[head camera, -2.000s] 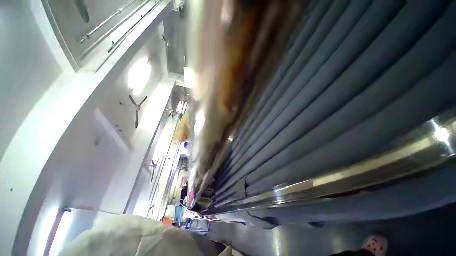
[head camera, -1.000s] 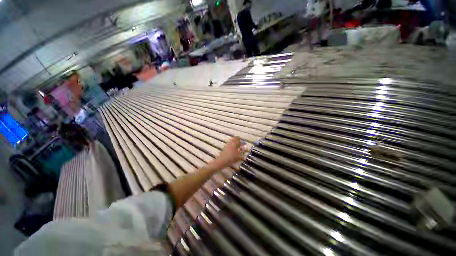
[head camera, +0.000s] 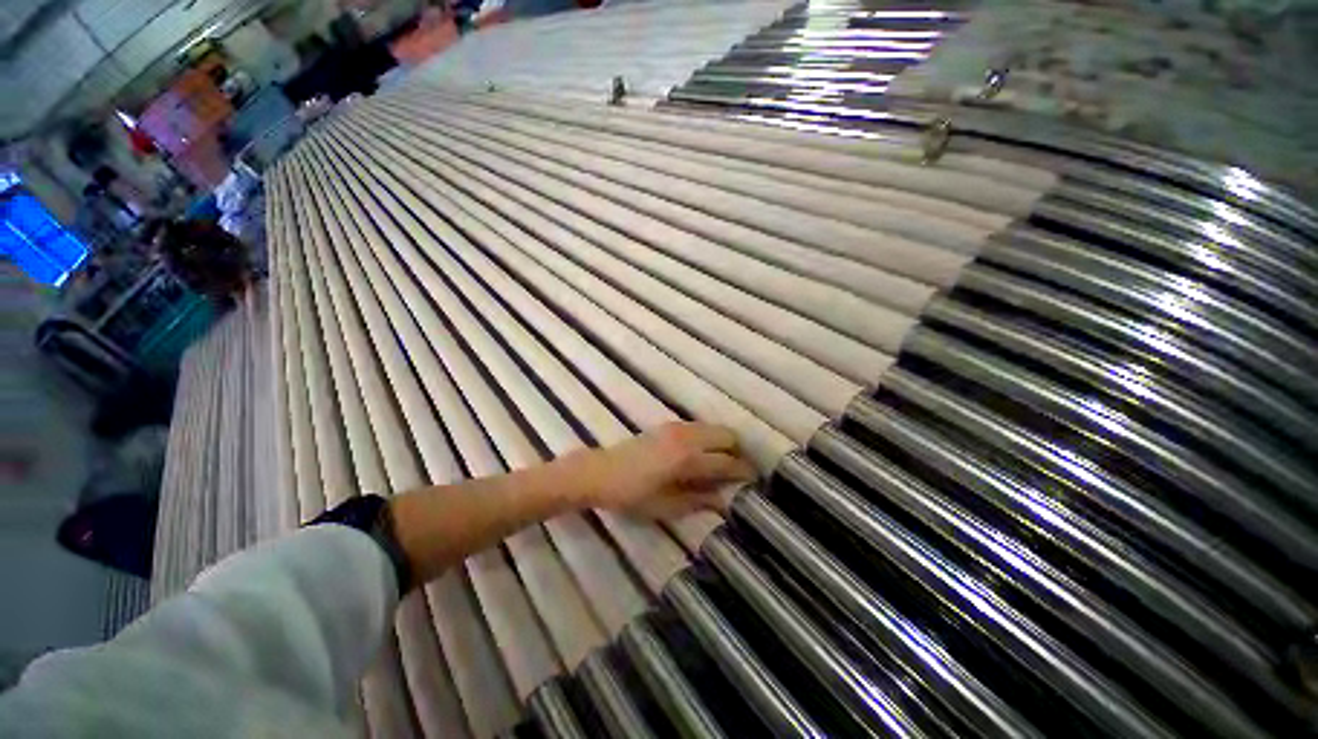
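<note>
Long pale strips (head camera: 492, 274) lie side by side with dark gaps between them and cover one end of shiny metal tubes (head camera: 925, 534). Their ends make a slanting line across the tubes. My left hand (head camera: 672, 469) reaches in from the lower left, with a dark band at the wrist. It lies palm down on the end of one strip, at the border with the bare tubes. Its fingers are curled over that strip end, and the fingertips are partly hidden. My right hand is out of the picture.
Small metal clips stand at the far side of the rows, one near the strip ends (head camera: 937, 139) and one further left (head camera: 617, 90). A pale speckled surface (head camera: 1142, 87) lies beyond. Another bed of pale strips (head camera: 217, 433) is at the left, with a dark-haired person (head camera: 210, 257) behind.
The view has swung from a sideways look along the rows to the bed, then moved closer. My left hand has come in and its fingers have curled down onto a strip end.
</note>
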